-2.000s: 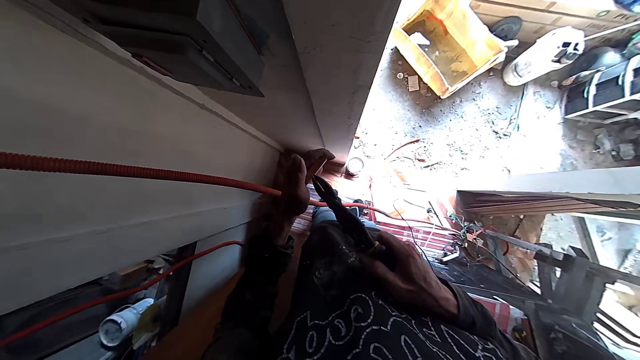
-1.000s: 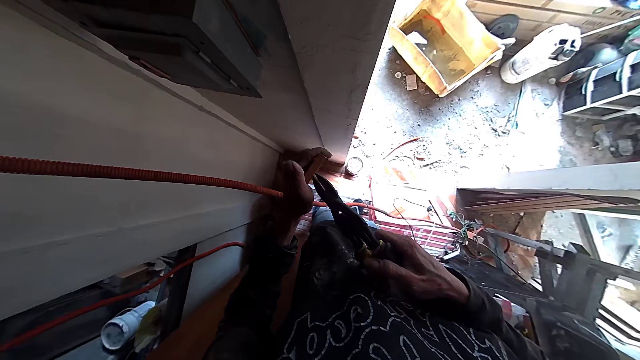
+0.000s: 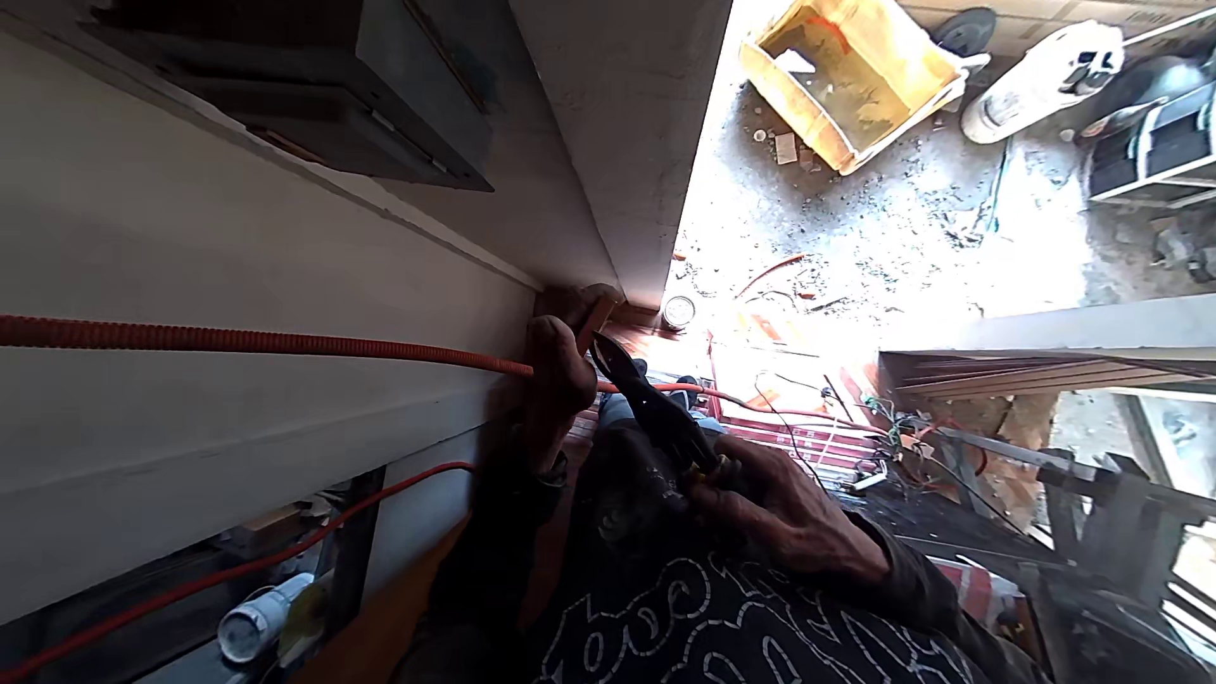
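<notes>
My left hand point(image 3: 560, 366) is closed around an orange corrugated conduit point(image 3: 285, 342) beside the pale wall. Between its fingers and the wall corner shows a reddish-brown piece point(image 3: 595, 318), whose kind I cannot tell. In my right hand point(image 3: 779, 518) is a dark long-nosed hand tool point(image 3: 655, 408), which looks like pliers or snips. Its tip points up and left, close to my left fingers. Whether its jaws touch anything is unclear. Past my left hand the conduit runs on to the right, behind the tool.
A grey metal box point(image 3: 380, 104) juts from the wall at upper left. Below on the dusty floor lie an open cardboard box point(image 3: 807, 109), a white container point(image 3: 1040, 81) and a round can point(image 3: 678, 313). Loose wires point(image 3: 898, 427) hang at right. Another orange conduit point(image 3: 313, 541) passes at lower left.
The tool in my right hand has turned a little since the oldest frame. My left hand stays at the wall corner on the conduit.
</notes>
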